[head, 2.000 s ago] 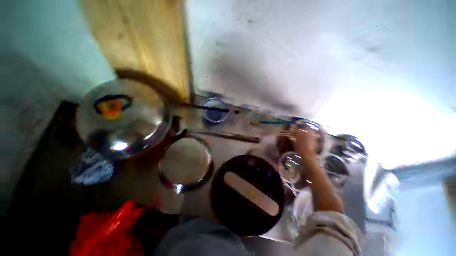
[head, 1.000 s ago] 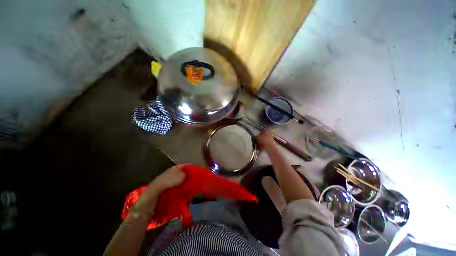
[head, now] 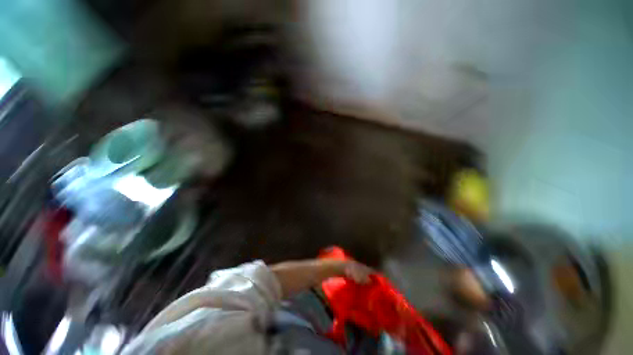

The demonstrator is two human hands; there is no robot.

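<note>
The view is strongly blurred. My left hand (head: 357,271) grips the top of a bright red plastic bag (head: 375,302) at the lower middle. The bag hangs down to the right, and its contents cannot be made out. A skin-coloured blur at the lower right looks like my right hand (head: 470,287), beside shiny metal. Its fingers and anything in them cannot be made out.
A large steel lid (head: 538,267) lies at the right, beside a blue-white checked cloth (head: 450,234) and a yellow item (head: 470,195). At the left are a pale green basin (head: 125,147) and crumpled pale plastic (head: 94,197). A dark area lies between.
The view has swung left, bringing the green basin in and moving the lid and cloth to the right. My left hand still holds the red bag. The seasoning bowls are out of view.
</note>
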